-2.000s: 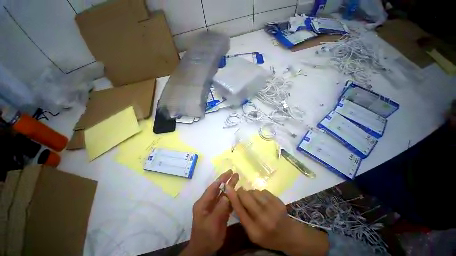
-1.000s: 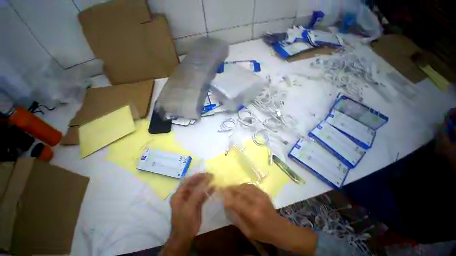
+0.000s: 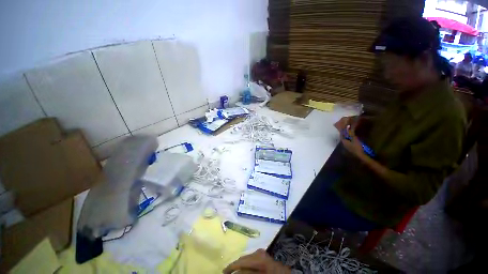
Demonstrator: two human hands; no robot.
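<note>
My right hand (image 3: 258,263) is at the bottom edge, partly cut off, its fingers bent and pointing left. Whether it holds anything cannot be told. My left hand is out of the picture. Above my right hand lies a yellow paper sheet (image 3: 211,243) with a faint clear tray over it. A slim silver-green pointed tool (image 3: 242,229) lies at the sheet's right edge. Several blue-and-white retail boxes (image 3: 262,207) lie in an overlapping row beyond it. Loose coiled white cables (image 3: 214,172) lie left of the boxes.
A stack of nested clear trays (image 3: 115,184) and a black phone (image 3: 89,246) lie at left, near brown cardboard (image 3: 43,171). More cables (image 3: 257,128) lie farther back. A carton of cables (image 3: 315,254) is below the table edge. A person in an olive top sits at right, hands on something blue.
The view has swung up and to the right, bringing the seated person and stacked cardboard into view. My left hand and the single box on the left yellow sheet have left the picture.
</note>
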